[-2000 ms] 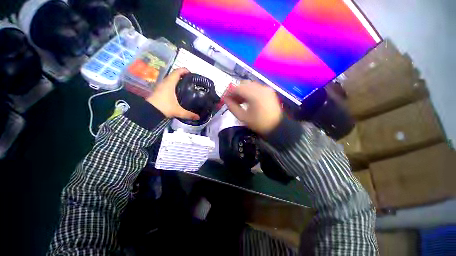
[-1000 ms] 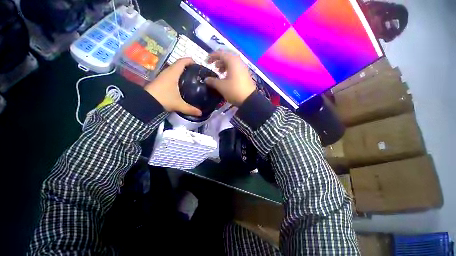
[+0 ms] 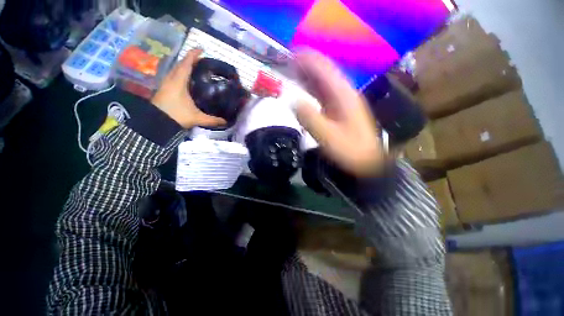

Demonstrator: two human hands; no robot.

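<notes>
My left hand (image 3: pixel 179 99) grips the black ball of a dome camera (image 3: pixel 214 89) from its left side. Its white ribbed bracket (image 3: pixel 210 165) rests at the bench's front edge, below the ball. My right hand (image 3: pixel 343 120) is blurred, off the ball to the right, with thumb and fingers apart; nothing shows in it. A second dome camera (image 3: pixel 274 154), with a white hood and pale dots on its black front, stands between my hands. A red packet (image 3: pixel 267 83) lies on the white keyboard (image 3: pixel 232 52).
A clear parts box (image 3: pixel 147 58) with orange and yellow bits and a power strip (image 3: pixel 98 52) are at left. A coiled white cable (image 3: pixel 112 120) lies below them. The monitor (image 3: pixel 352 37) is at the back, cardboard boxes (image 3: pixel 473 117) at right. More cameras are at far left.
My right hand has left the black ball and moved right. My left hand still holds the ball. The red packet and second camera now show more fully. The whole view has shifted.
</notes>
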